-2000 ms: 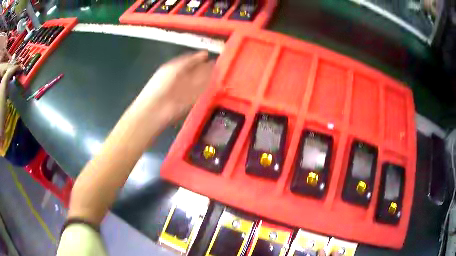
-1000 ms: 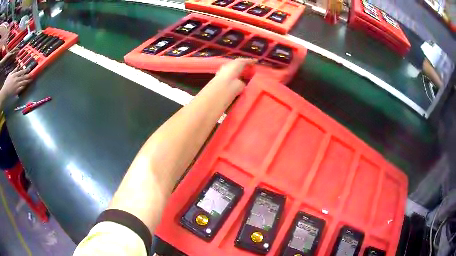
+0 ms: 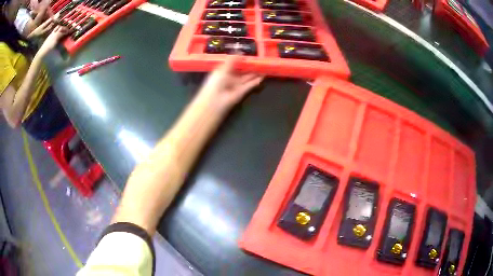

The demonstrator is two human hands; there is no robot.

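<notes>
My left hand (image 3: 230, 85) reaches in from the lower left and is blurred. Its upper part overlaps the near rim of a red foam tray (image 3: 200, 63), and its fingers show just below that rim. This tray holds two columns of black phones, backs up (image 3: 231, 47). A second red foam tray (image 3: 324, 148) lies to the right. Its far row of pockets holds no phones, and its near row holds several black phones, backs up, with gold discs (image 3: 309, 202). My right hand is not in view.
A thin red stick (image 3: 99, 64) lies on the dark green bench at the left. Another phone tray (image 3: 108, 24) is at the upper left, beside a person in yellow (image 3: 21, 81). A red stool (image 3: 73, 159) stands below. More red trays show at the upper right (image 3: 459, 24).
The tray at my left hand has come nearer and turned. The half-filled tray shows farther right in the picture. The gold-fronted phones seen at the bottom earlier are out of view.
</notes>
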